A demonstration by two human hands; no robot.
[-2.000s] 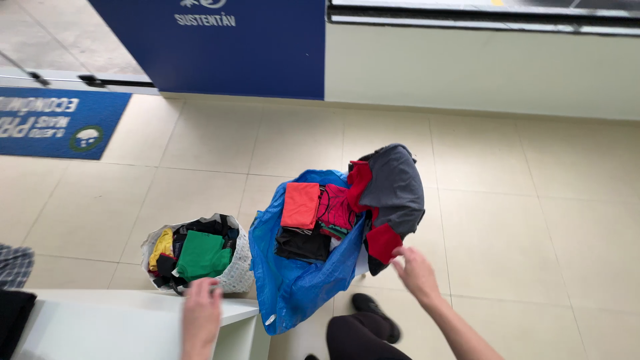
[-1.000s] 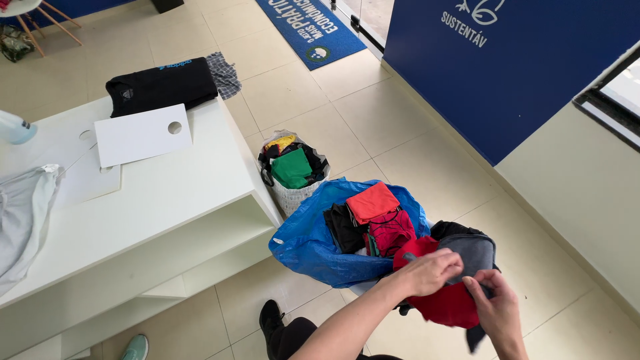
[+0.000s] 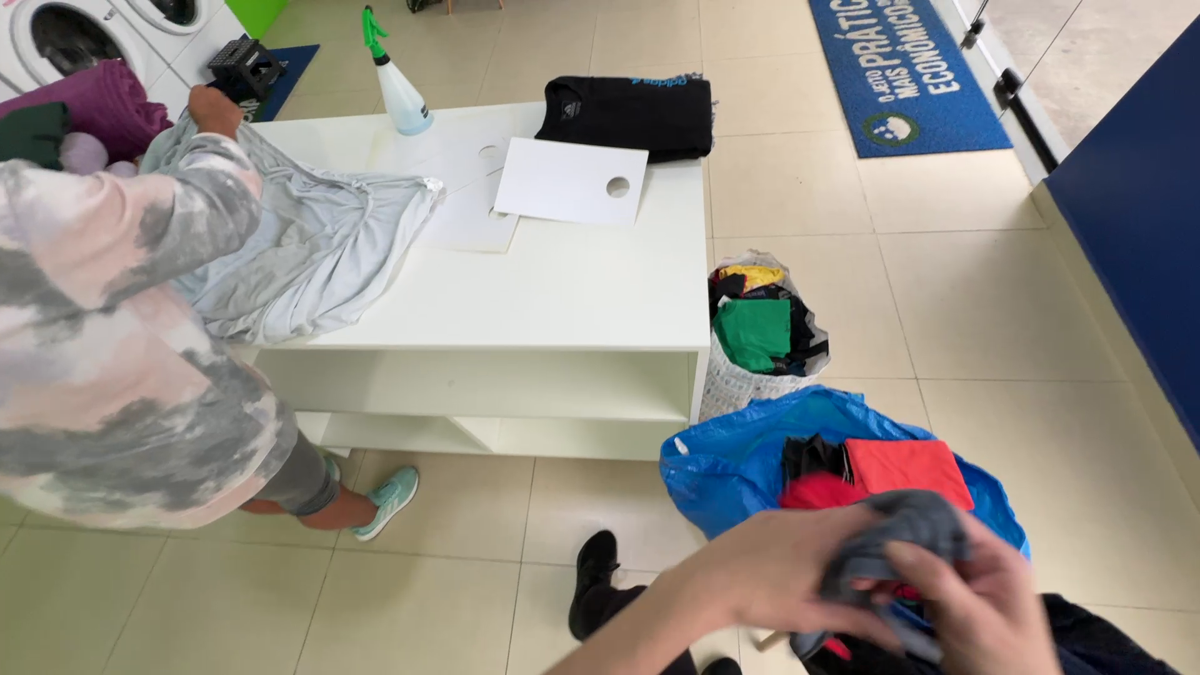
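Note:
At the lower right, my left hand (image 3: 797,572) and my right hand (image 3: 984,600) grip a bunched dark grey cloth garment (image 3: 905,534), with a bit of red showing between the fingers. The garment is blurred, and its kind cannot be told. Just beyond my hands is a blue bag (image 3: 717,473) holding a folded coral-red cloth (image 3: 909,469), a black cloth (image 3: 814,459) and a darker red cloth. Dark fabric (image 3: 1106,637) lies low at the right, partly hidden by my right hand.
A co-worker (image 3: 122,337) handles a light grey fabric (image 3: 309,244) on a white table (image 3: 581,291). The table also bears a spray bottle (image 3: 403,98), a folded black T-shirt (image 3: 628,117) and white boards (image 3: 572,180). A patterned bag of clothes (image 3: 750,384) stands beside it.
The view has swung left, bringing the co-worker in. My hands were apart two seconds ago, the right near the grey and red garment; now both hold grey cloth, gathered into a bunch.

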